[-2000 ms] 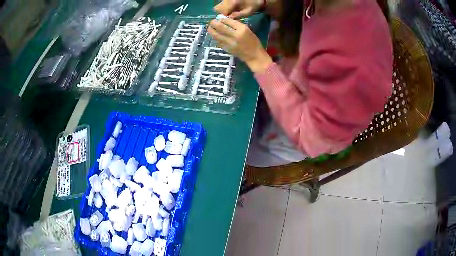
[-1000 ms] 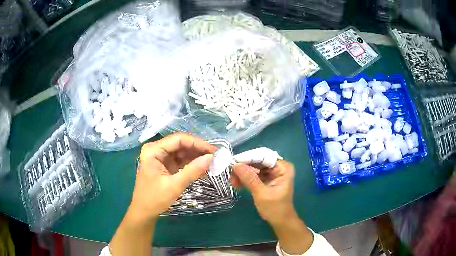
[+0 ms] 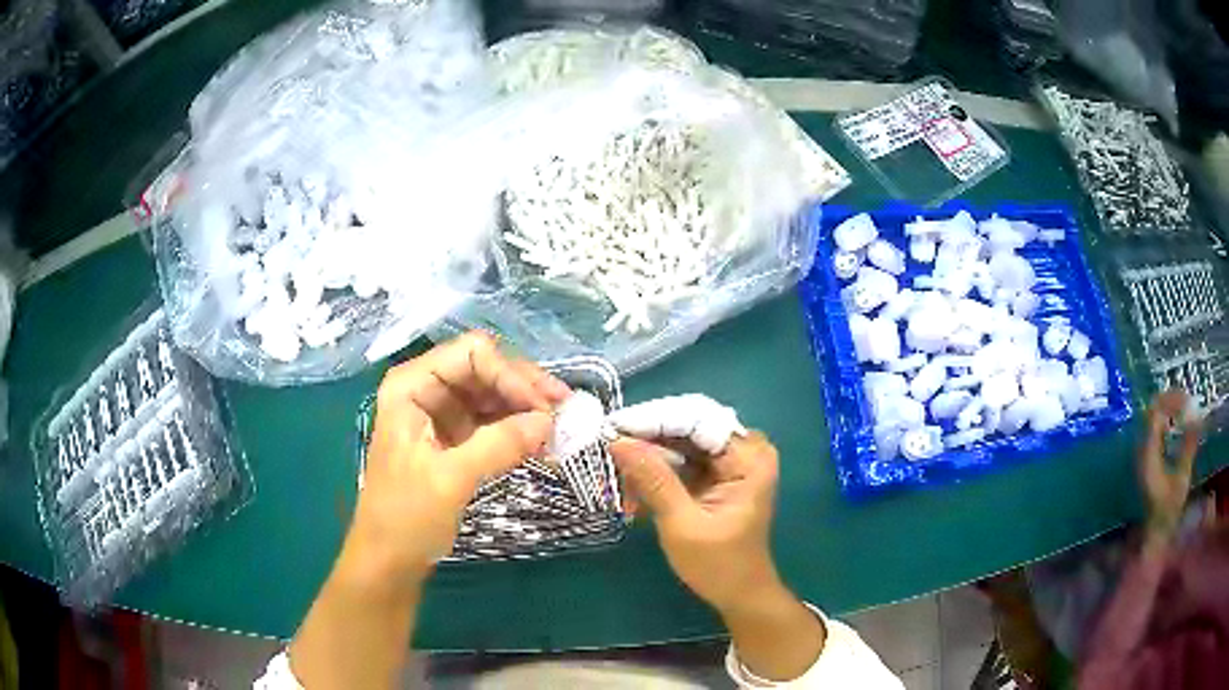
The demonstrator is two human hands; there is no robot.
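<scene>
My left hand (image 3: 452, 438) pinches a chunky white end piece (image 3: 580, 421) between thumb and finger. My right hand (image 3: 708, 506) holds a longer white tapered piece (image 3: 681, 418), its narrow end pointing at the end piece. The two pieces meet or nearly meet; the contact point is too blurred to tell. Both hands are just above a clear box of loose metal rods (image 3: 546, 519), and my left hand hides part of it.
Behind are an open bag of caps (image 3: 290, 270) and a bag of sticks (image 3: 613, 223). A blister tray (image 3: 142, 465) lies left. A blue tray (image 3: 842, 445) of white blocks and a labelled clear lid (image 3: 923, 135) are right. Another person's hand (image 3: 1166, 465) is far right.
The view has swung from the neighbour to my own hands. Since one second ago, both hands keep their grips almost unmoved. The other person's hand has come into view at far right.
</scene>
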